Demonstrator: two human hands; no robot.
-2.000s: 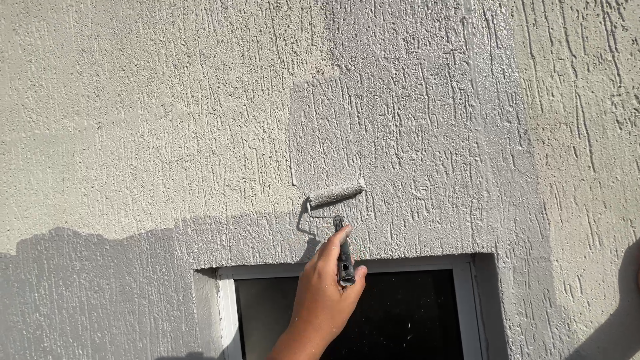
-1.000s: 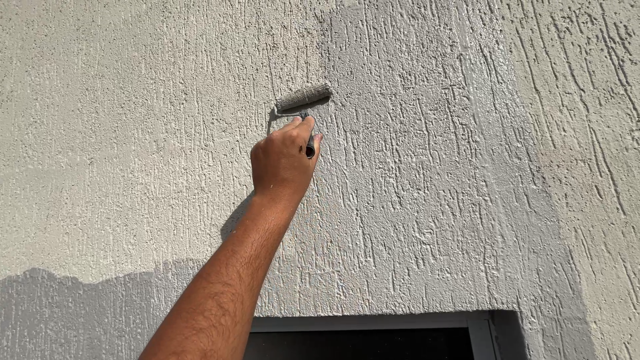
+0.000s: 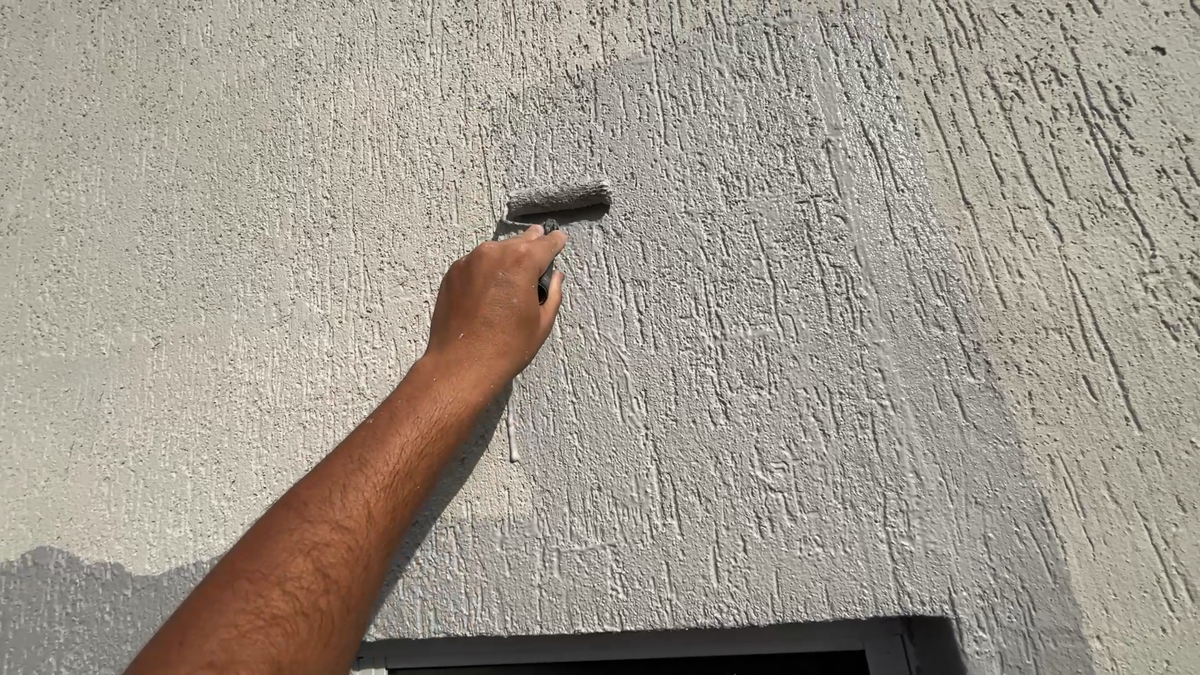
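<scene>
My left hand (image 3: 497, 300) is closed around the dark handle (image 3: 546, 281) of a small paint roller, its back toward me and its thumb on the right. The roller's grey, paint-coated sleeve (image 3: 560, 197) lies nearly level against the rough plaster wall, just above my fingers. It is at the left edge of a grey painted area (image 3: 731, 356). Paler, cream-coloured plaster (image 3: 234, 234) spreads to the left. A thin raised streak of paint (image 3: 513, 436) runs down the wall beside my forearm. My right hand is not in view.
Below the grey area is a window recess with a light frame (image 3: 637, 645) and dark glass. Darker grey paint (image 3: 66, 609) with a wavy upper edge covers the lower left. More cream plaster (image 3: 1116, 281) lies along the right side.
My left hand has carried the roller up the wall from just above the window. Grey paint now covers more plaster at the upper left of the painted area. The view has shifted upward.
</scene>
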